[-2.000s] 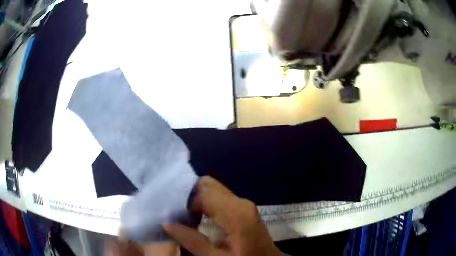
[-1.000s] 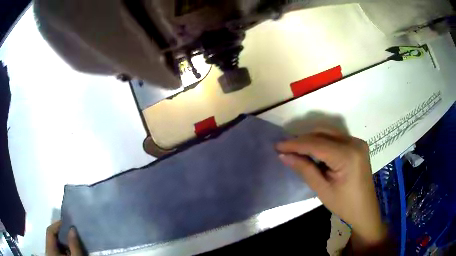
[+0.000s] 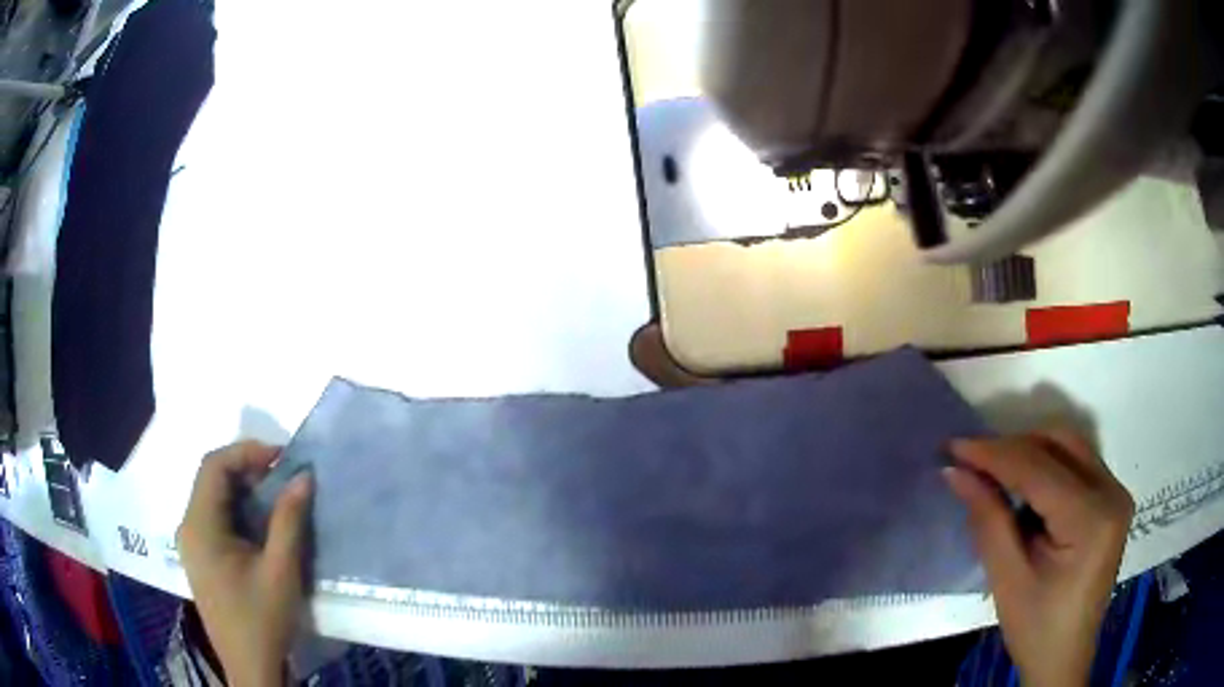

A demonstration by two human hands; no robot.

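The grey-blue interfaced collar piece [image 3: 631, 490] lies spread along the front edge of the white table, its long side below the machine bed. My left hand [image 3: 255, 523] pinches its left end between thumb and fingers. My right hand [image 3: 1034, 510] pinches its right end the same way. The grey face covers what is beneath, so I cannot tell if the dark piece is under it. The sewing machine head [image 3: 859, 81] stands above the cream bed [image 3: 725, 289], with no fabric at the needle area.
A dark stack of cut pieces [image 3: 114, 255] lies at the table's left. Red tape marks [image 3: 813, 348] are on the bed's front edge. A printed ruler [image 3: 537, 612] runs along the table's front. Blue crates show below the edge at lower right.
The grey piece was folded in my hands over a dark piece; it now lies flat and lengthwise. My left hand has come fully into view at its left end. The camera view has shifted back left.
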